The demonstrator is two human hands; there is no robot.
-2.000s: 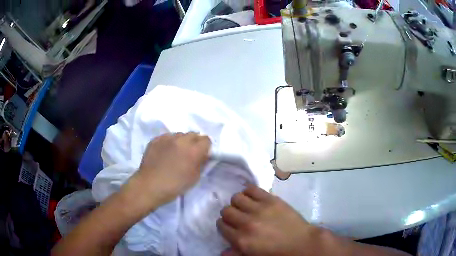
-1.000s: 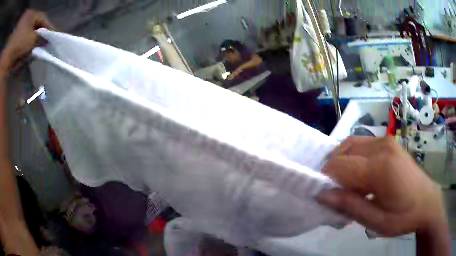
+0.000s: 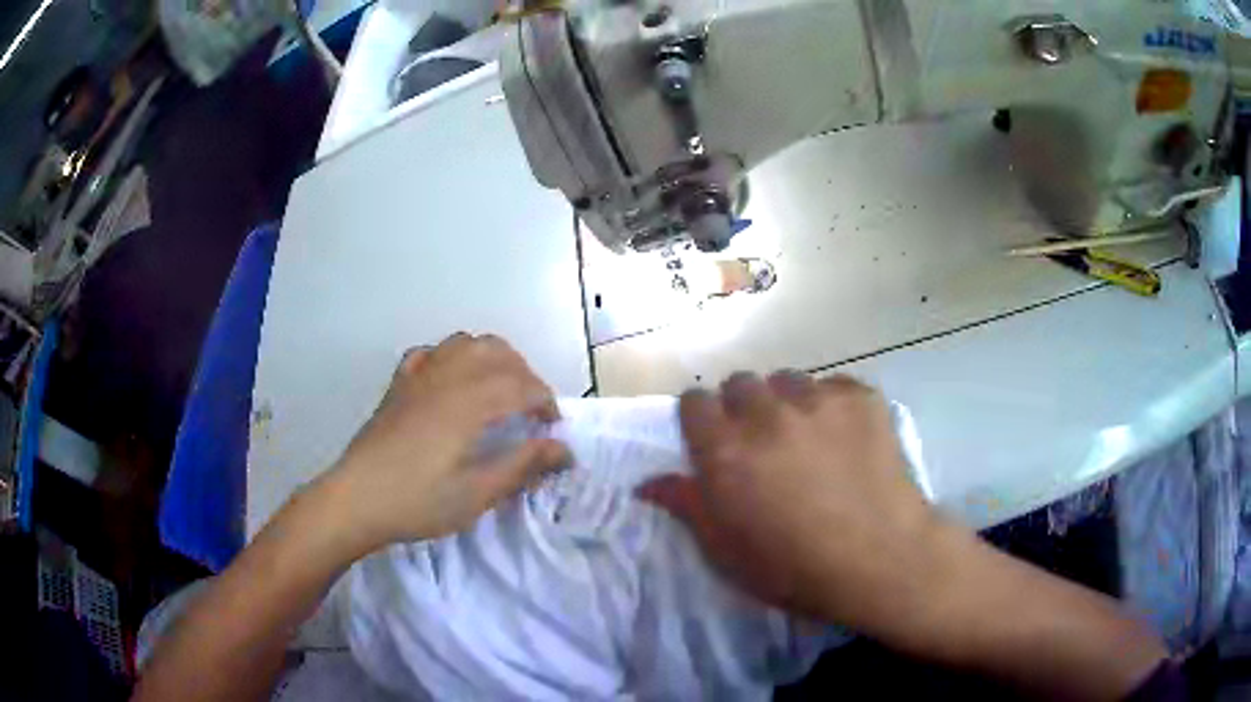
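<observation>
A white garment lies bunched over the table's front edge, its gathered waistband toward the machine. My left hand grips the waistband's left part between thumb and fingers. My right hand grips it to the right, fingers over the top edge and thumb below. Both hands are in front of the sewing machine. The lit presser foot and needle area is beyond them, and the cloth is apart from it.
A yellow-and-black tool and a thin pale stick lie on the machine bed at the right. A blue crate stands left of the white table. Grey-white cloth hangs at the right front.
The garment was stretched wide in the air between both hands a second ago. Now it is down at the table's front edge, with the hands close together on its waistband. The view has turned down to the machine.
</observation>
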